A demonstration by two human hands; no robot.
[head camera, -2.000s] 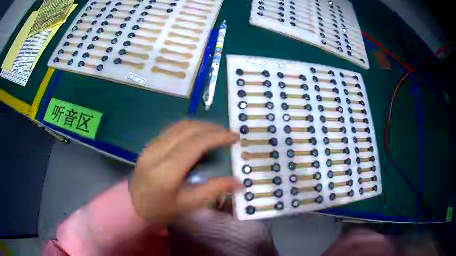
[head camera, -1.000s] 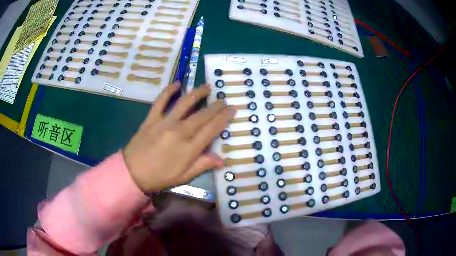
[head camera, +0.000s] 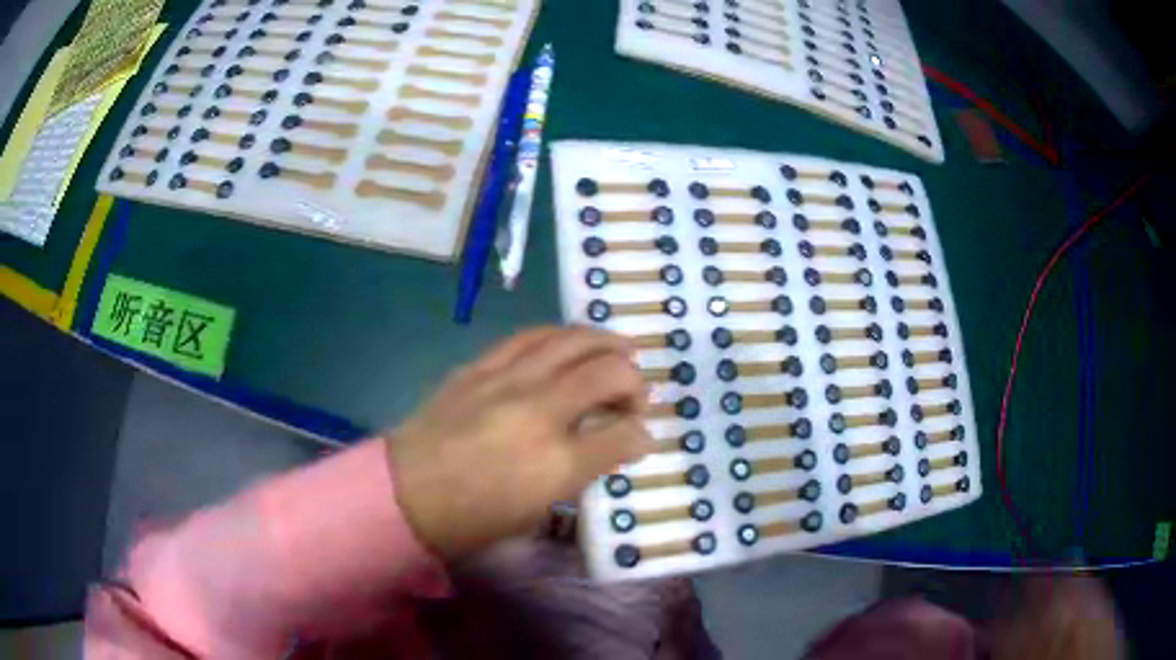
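Note:
The white foam tray (head camera: 761,547) lies flat in front of me, with rows of tan slots that have small dark round discs (head camera: 628,556) at their ends. My left hand (head camera: 522,432) is over the tray's left edge, its fingers curled and thumb near the fingertips, covering several left-end slot positions. Whether it holds a disc is hidden. My right hand (head camera: 1060,616) is blurred and dim at the bottom right, off the tray below the bench edge; what it holds cannot be told.
A second foam tray (head camera: 277,213) lies upper left, a third (head camera: 774,67) at the top. A blue pen (head camera: 480,239) and a white patterned pen (head camera: 521,194) lie between trays. Green sign (head camera: 161,325) and yellow slip (head camera: 97,58) are left. A red wire (head camera: 1015,322) curves at right.
My left hand has moved down the tray's left column from the upper slots, and its fingers have curled together. The blue pen is uncovered again. The right hand now shows at the bottom right.

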